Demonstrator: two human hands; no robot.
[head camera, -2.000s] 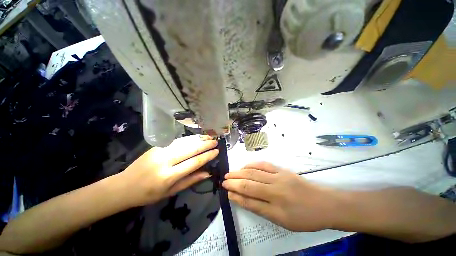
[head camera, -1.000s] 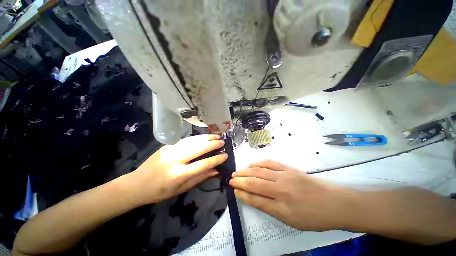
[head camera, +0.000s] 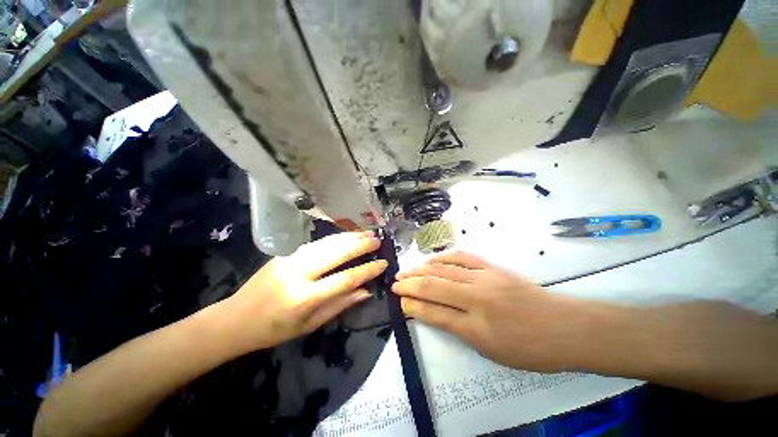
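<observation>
The sheer black patterned garment piece (head camera: 162, 282) is heaped left of the needle area and spreads under my left hand. The plain black binding tape (head camera: 410, 363) runs from the presser foot area down to the front edge. My left hand (head camera: 316, 286) lies flat on the cloth, fingertips beside the foot, pressing cloth and tape edge. My right hand (head camera: 461, 303) rests on the bed with its fingertips on the tape's right edge, fingers together. The needle and foot are mostly hidden by the fingertips and machine head.
The off-white machine head (head camera: 341, 94) hangs over the work. A ridged beige block (head camera: 435, 235) and dark coil (head camera: 426, 203) sit right of the foot. Blue-handled snips (head camera: 607, 226) lie on the bed. A metal mechanism (head camera: 734, 203) is at far right. Ruler marks line the front.
My right hand has moved slightly up toward the foot, its fingertips still at the tape. My left hand stays by the foot. The camera view has shifted and tilted a little.
</observation>
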